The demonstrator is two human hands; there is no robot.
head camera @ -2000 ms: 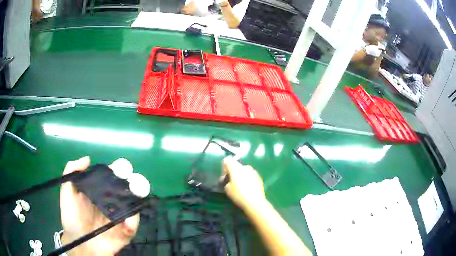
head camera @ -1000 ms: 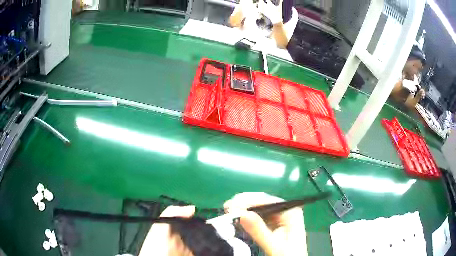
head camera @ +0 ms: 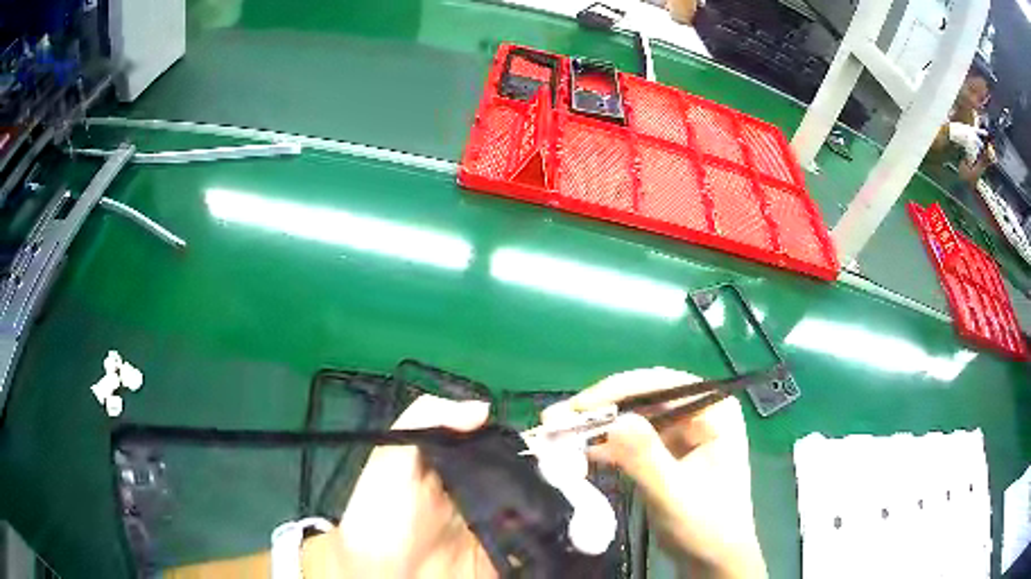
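My left hand [head camera: 398,503], with a white band at the wrist, holds a black phone frame [head camera: 492,498] by its solid dark end. The frame's open window extends to the left. White finger cots [head camera: 588,515] show beside the solid end. My right hand [head camera: 678,464] holds tweezers [head camera: 667,398] with black handles. Their pale tips point left at the solid end; whether they touch it or hold a part, I cannot tell. More black frames [head camera: 339,390] lie on the green surface behind and beneath my hands, partly hidden.
A single frame [head camera: 773,390] lies beyond my right hand. A white sheet with dark dots [head camera: 893,509] is at right. A red tray [head camera: 647,221] with two frames is beyond, near white uprights [head camera: 904,147]. A second red tray [head camera: 978,300] is far right. White bits [head camera: 113,382] lie at left.
My right hand has come from a frame on the surface to the held frame, with the tweezers now over its solid end. The held frame has turned flatter. The view has also shifted.
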